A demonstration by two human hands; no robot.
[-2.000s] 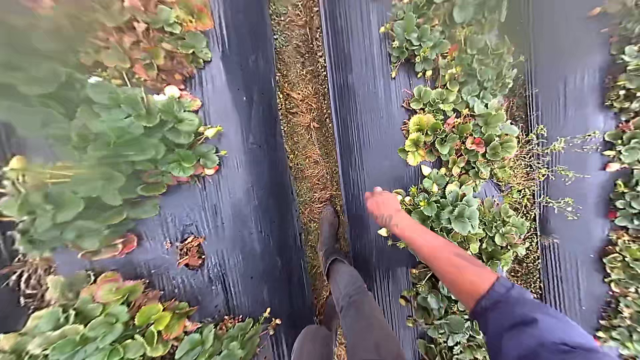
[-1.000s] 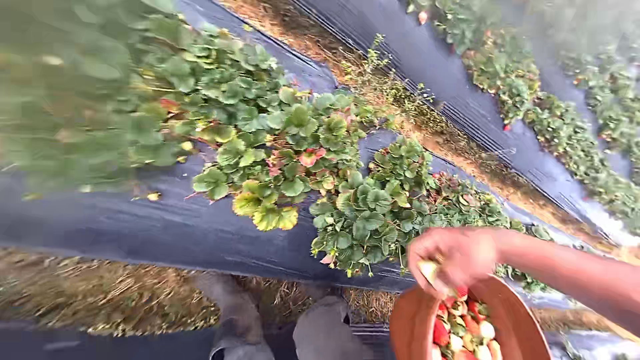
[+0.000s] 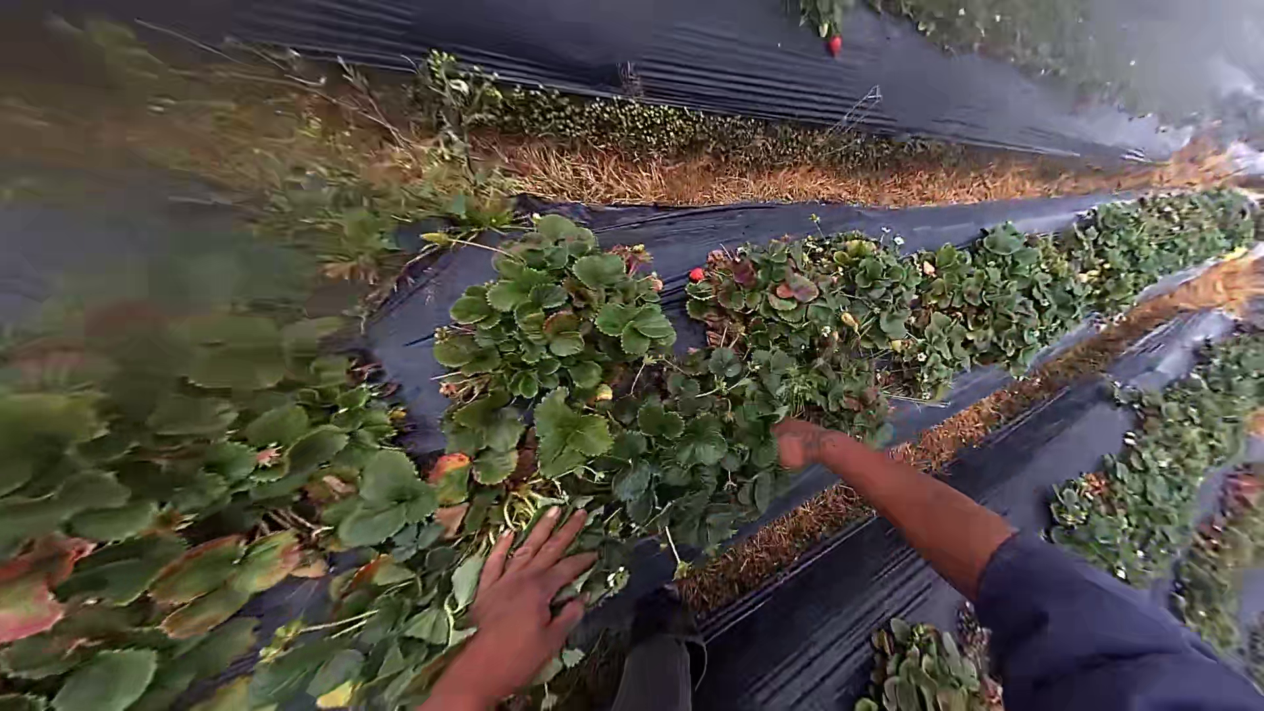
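Strawberry plants (image 3: 568, 434) grow through dark plastic mulch in the middle. My left hand (image 3: 528, 597), with its fingers spread, lies against the leaves and stems at the lower centre; nothing shows in its grip. On the right side of the same plants, my right hand (image 3: 798, 444) reaches into the foliage, its fingers hidden by leaves, so what they touch cannot be seen. A red strawberry (image 3: 696, 275) shows above the right hand, at the edge of reddish leaves. Another red strawberry (image 3: 834, 45) hangs over the mulch near the top.
A straw-covered furrow (image 3: 711, 178) crosses behind the plants, and another furrow (image 3: 780, 538) runs diagonally at the right. Black plastic mulch (image 3: 849, 583) covers the beds. My boot (image 3: 664, 612) stands at the bottom centre. More strawberry plants (image 3: 1126, 484) line the right bed.
The view has turned strongly. My right hand, over a container of strawberries a second ago, is now in the leaves. My left hand has come into view; the container is out of view.
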